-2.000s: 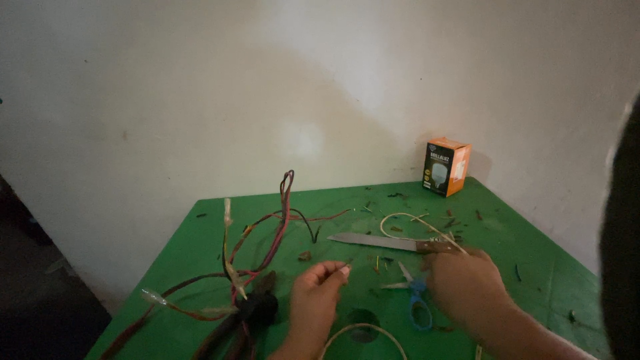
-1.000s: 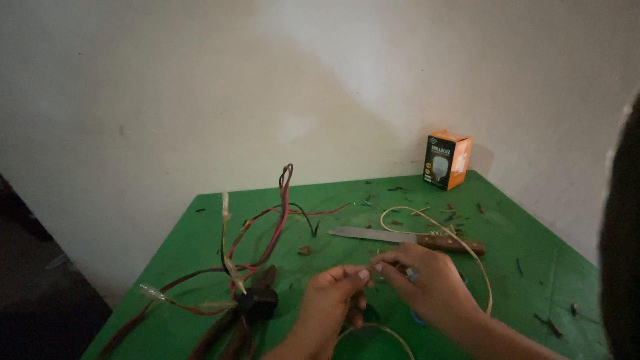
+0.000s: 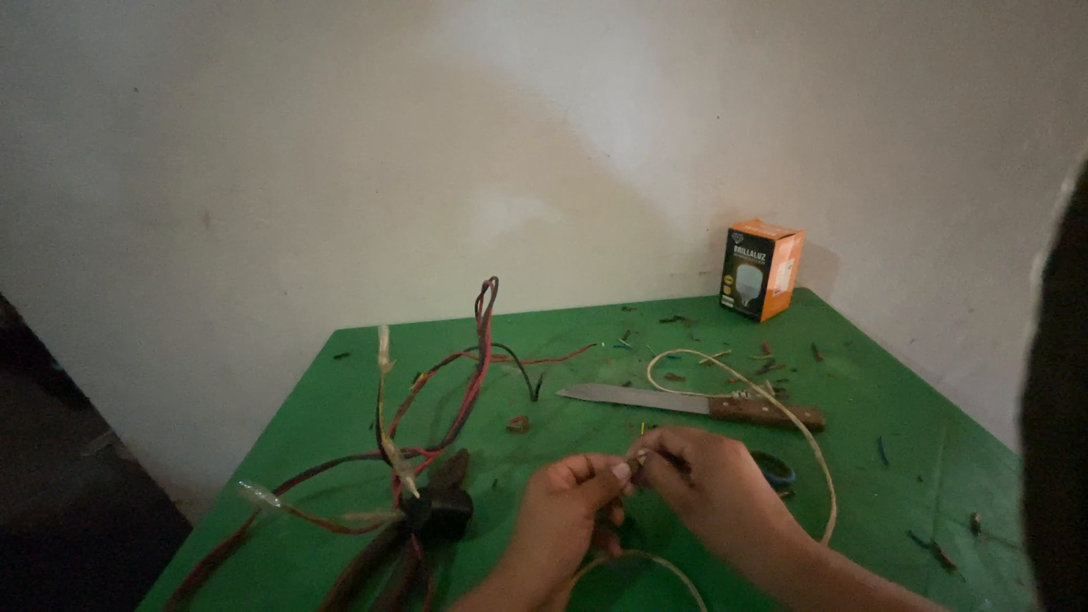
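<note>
Low in the view, my left hand and my right hand meet, fingertips pinching a small pale end, apparently of the cream cable. The cable loops from below my hands and around to the right. Behind them lies a knife with a wooden handle, its blade pointing left. The blue-handled scissors are mostly hidden by my right hand. To the left stands a bundle of red and black wires, with clear tape on some ends, beside a black round part.
A black and orange light bulb box stands at the back right of the green table, near the wall. Small wire and insulation scraps lie across the right side. A brownish scrap lies near the middle.
My right hand has left the knife's handle and come to my left hand, partly covering the scissors. Both hands now meet at the fingertips.
</note>
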